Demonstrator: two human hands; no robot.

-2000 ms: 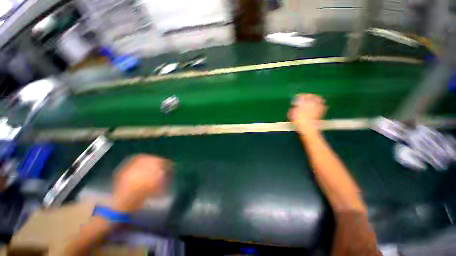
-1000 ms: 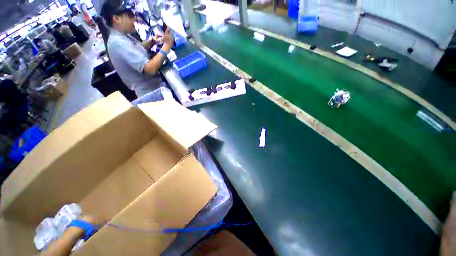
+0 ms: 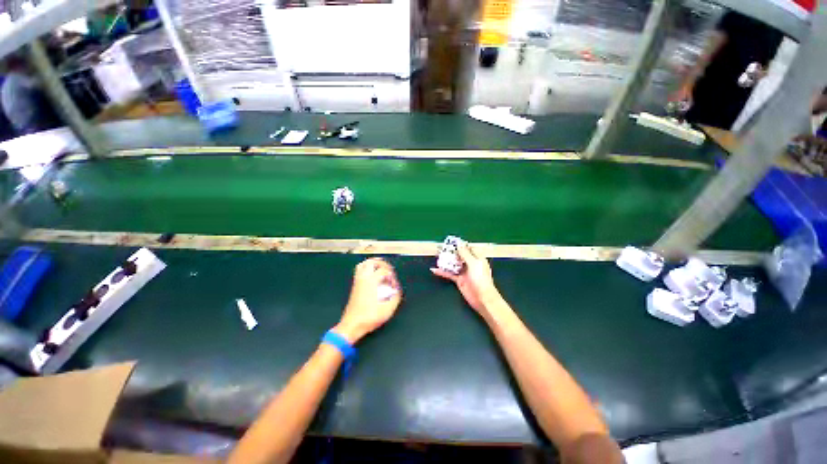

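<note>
My right hand holds an inner assembly, white with mixed metallic bits, just above the near rail of the conveyor. My left hand, with a blue wrist strap, is closed around a small white piece, mostly hidden by the fingers; it may be a housing cover. The hands are apart, side by side over the dark green bench. Another inner assembly rides on the green conveyor belt.
Several white units lie on the bench right beside a post and a clear plastic bag. At left are a long white bar, a small white piece and a cardboard box. A person stands far right.
The view has swung from the box back to the bench. My left hand, which was in the box at white pieces, is now over the bench. My right hand now holds an inner assembly.
</note>
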